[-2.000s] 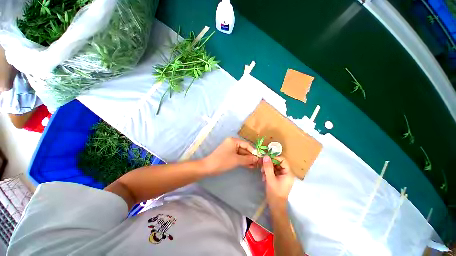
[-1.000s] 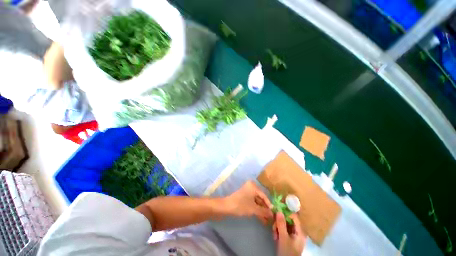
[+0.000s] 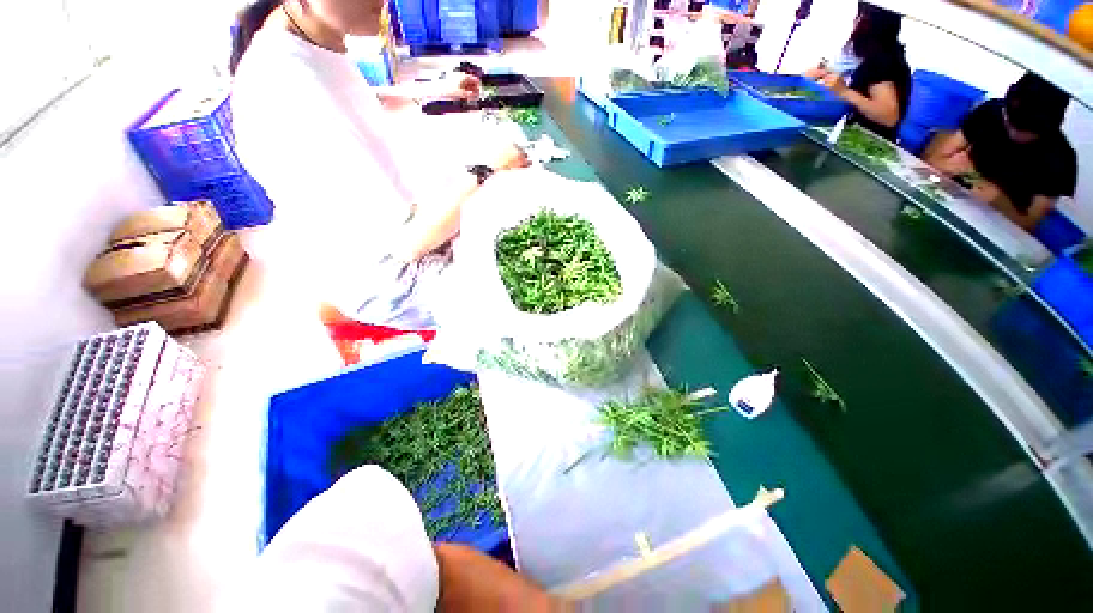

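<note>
My left forearm (image 3: 485,583) shows at the bottom edge; my left hand is cut off below the frame. My right hand is out of the picture. A loose bunch of stemmed green sprigs (image 3: 657,424) lies on the whitish sheeting. Beyond it stands an open clear plastic bag (image 3: 479,258) packed with green leaves (image 3: 557,261). A white glue bottle (image 3: 754,393) is at the belt side, right of the bunch. Part of the cardboard pad (image 3: 762,598) shows at the bottom edge, and a tan cardboard scrap (image 3: 863,583) lies right of it.
A blue crate (image 3: 288,449) with green foliage is left of the table. Single sprigs (image 3: 823,386) lie on the dark green belt (image 3: 767,275). A blue tray (image 3: 701,123) stands farther up the belt. A person (image 3: 330,156) sits beyond the bag; others sit across the belt.
The view has swung up and left. My hands, the held sprig and the glue cap have left the frame; the seated people, blue tray and cartons have come into view.
</note>
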